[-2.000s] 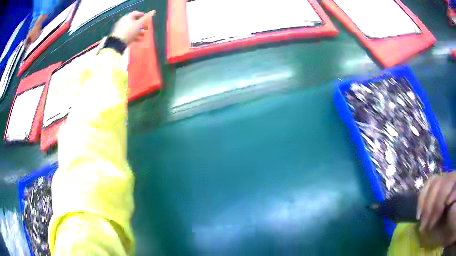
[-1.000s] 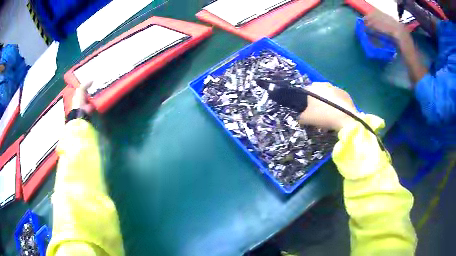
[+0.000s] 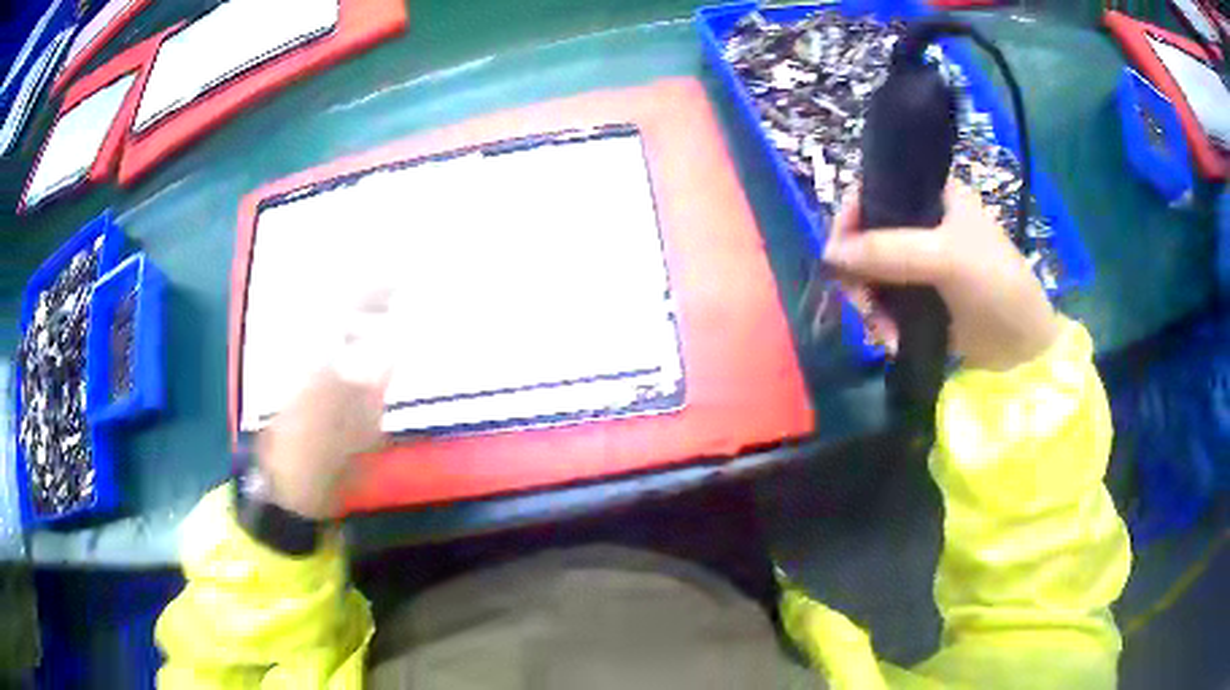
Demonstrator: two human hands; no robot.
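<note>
A white laptop lid panel (image 3: 472,270) with a thin dark rim lies on a red foam pad (image 3: 735,324) in front of me. My left hand (image 3: 324,418) is blurred over the panel's lower left part; whether its fingers hold anything cannot be told. My right hand (image 3: 944,270) is closed around the black electric screwdriver (image 3: 906,162), held upright beside the pad's right edge, near the right hinge bin. The screwdriver's black cord loops from its top. Its lower end is blurred and no bit can be made out.
The right blue hinge bin (image 3: 809,101) holds small metal pieces. Left are another blue hinge bin (image 3: 54,391) and a smaller blue screw bin (image 3: 126,337). Other panels on red pads (image 3: 270,81) lie at the far left. A small blue box (image 3: 1153,135) stands far right.
The panel on its red pad now lies directly in front of me. My left hand has come back over it. The screwdriver has moved from over the right hinge bin's heap to beside the pad, upright.
</note>
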